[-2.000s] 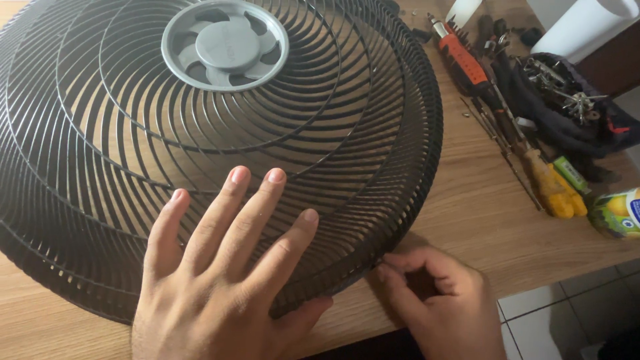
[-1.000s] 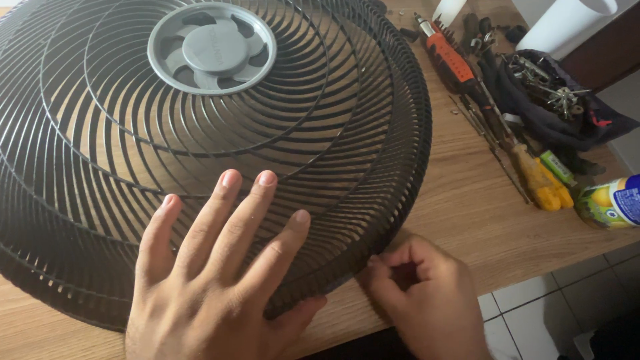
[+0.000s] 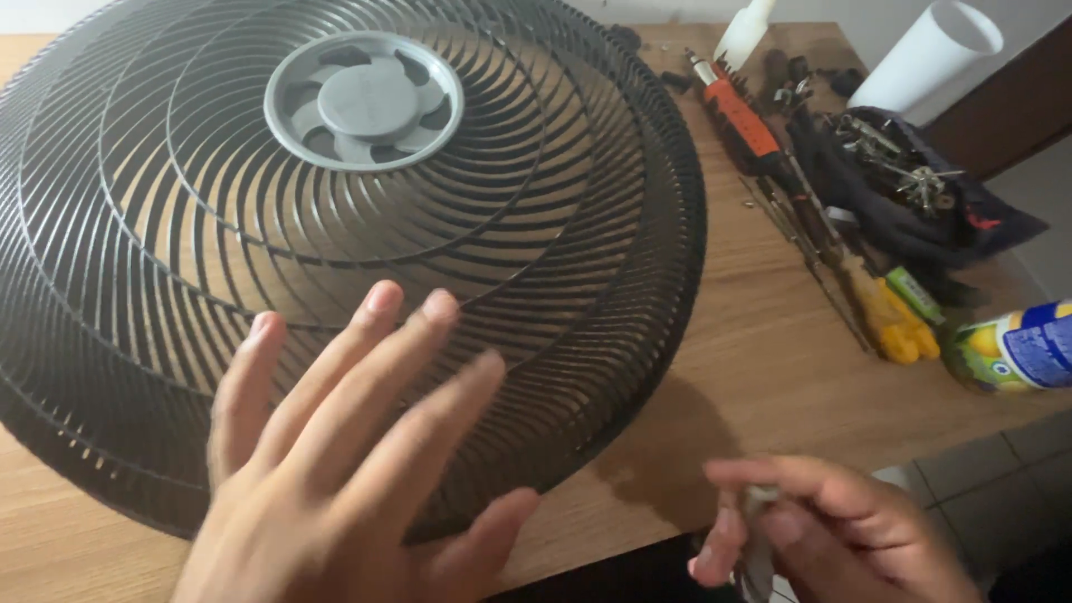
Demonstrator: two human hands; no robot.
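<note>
A large black plastic fan grille (image 3: 402, 243) with a grey round centre cap (image 3: 364, 100) lies on a wooden table (image 3: 779, 402). Spread over its near part is my left hand (image 3: 352, 469), fingers apart, holding nothing; whether it touches the ribs cannot be told. My right hand (image 3: 821, 528) is off the grille, beyond the table's near edge at the lower right. Between its thumb and fingers is a small pale object (image 3: 758, 536), blurred and partly hidden, whose kind I cannot tell.
To the right lie an orange and black screwdriver-like tool (image 3: 741, 121), thin metal rods (image 3: 804, 251), a dark pouch of metal parts (image 3: 913, 176) and a yellow-handled tool (image 3: 900, 322). A printed bottle (image 3: 1017, 347) lies near the right edge. A white cylinder (image 3: 930, 59) stands behind.
My right hand has drawn away from the grille's rim, toward the lower right, and a small pale object now shows in its fingers. My left hand stays over the grille.
</note>
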